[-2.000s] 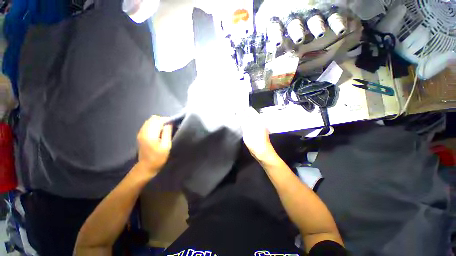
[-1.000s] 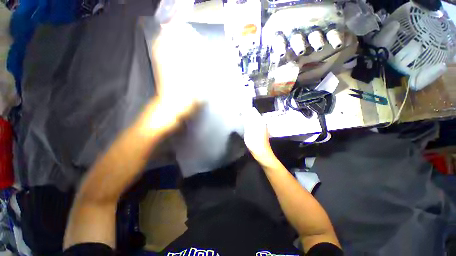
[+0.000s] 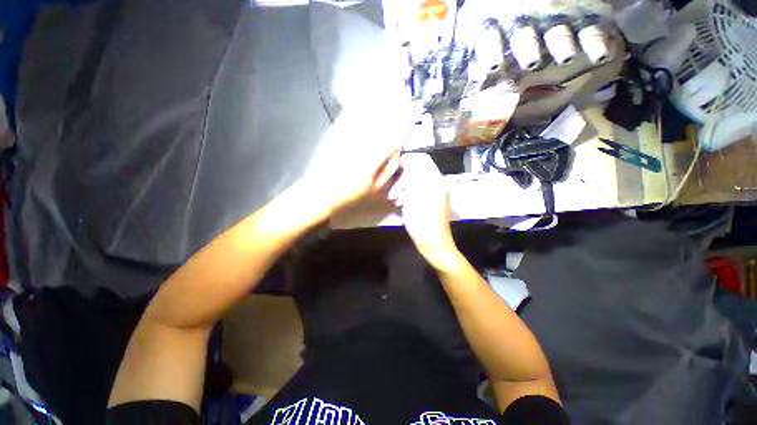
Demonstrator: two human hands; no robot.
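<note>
Dark grey garment panels [image 3: 133,124] lie spread left of the machine, turning glaring white under the lamp. The overlock machine [image 3: 448,91] stands right of them with a row of white knobs. My left hand [image 3: 357,170] is at the front of the needle area, its fingertips close to my right hand. My right hand [image 3: 425,199] is just right of it, at the table's front edge. Both hands are washed out by the light, so I cannot tell what the fingers hold. The presser foot area is hidden in glare.
Teal snips [image 3: 631,155] lie on the table at the right. A black cord bundle [image 3: 535,158] sits by the machine's front. A white fan [image 3: 722,75] stands at the far right. More dark grey cloth [image 3: 622,307] hangs beside my lap at the lower right.
My left hand has moved right, beside my right hand. The cloth flap that hung between my hands over the table edge is gone from there, and the grey panels now reach closer to the machine.
</note>
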